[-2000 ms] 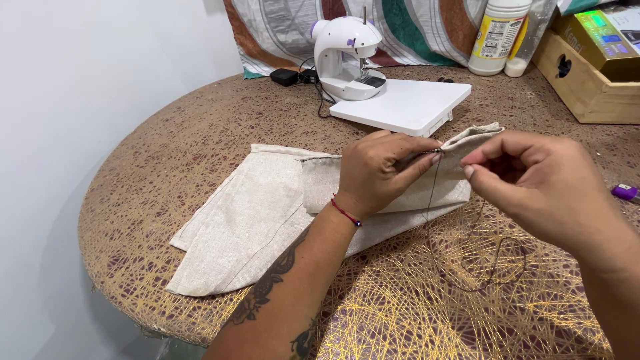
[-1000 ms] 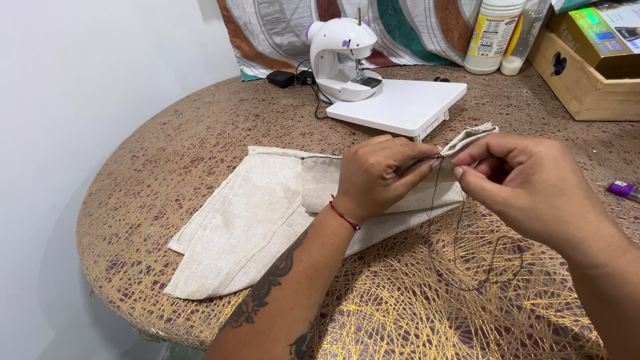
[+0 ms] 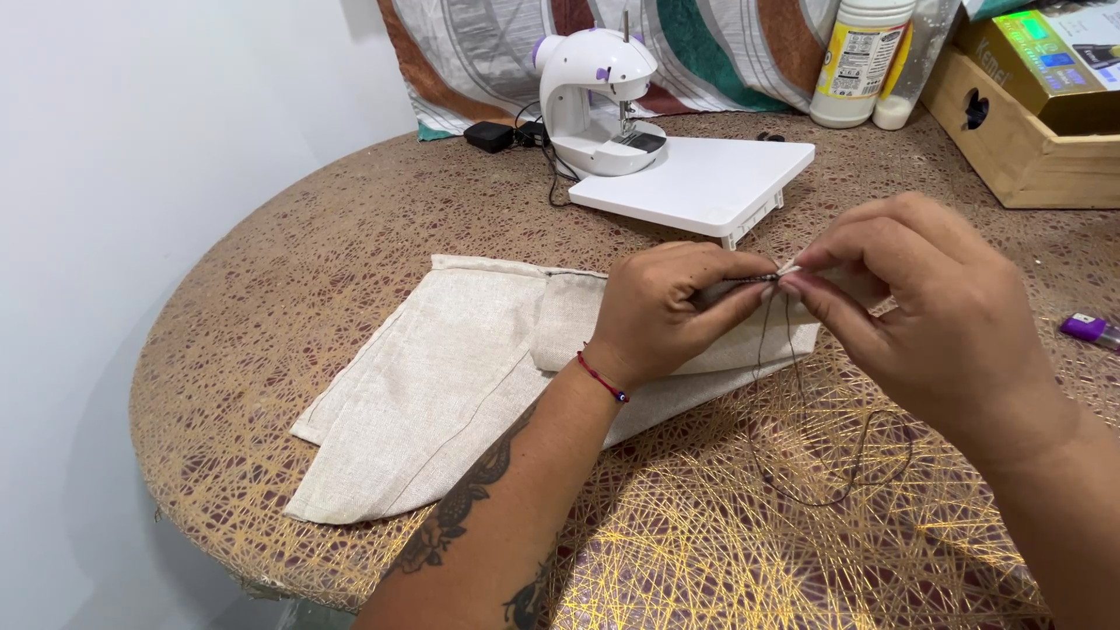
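Note:
Beige woven fabric (image 3: 446,350), folded over itself, lies on the round table, with dark stitching along its upper edge. My left hand (image 3: 678,306) pinches that stitched edge between thumb and fingers. Right beside it, my right hand (image 3: 901,297) grips the fabric's edge with thumb and forefinger, the two sets of fingertips almost touching. Dark thread (image 3: 853,472) hangs from the pinched spot and loops on the table below. Whether a needle is between the fingers cannot be seen.
A small white sewing machine (image 3: 595,105) with a white extension table (image 3: 700,184) stands behind the fabric. Its black adapter (image 3: 488,136) lies to the left. At the back right are a white bottle (image 3: 862,66) and a wooden crate (image 3: 1032,157). A purple object (image 3: 1089,329) lies far right.
My right hand was slightly apart from my left hand two seconds ago; it has moved in to the pinched edge. My left hand keeps its hold on the fabric.

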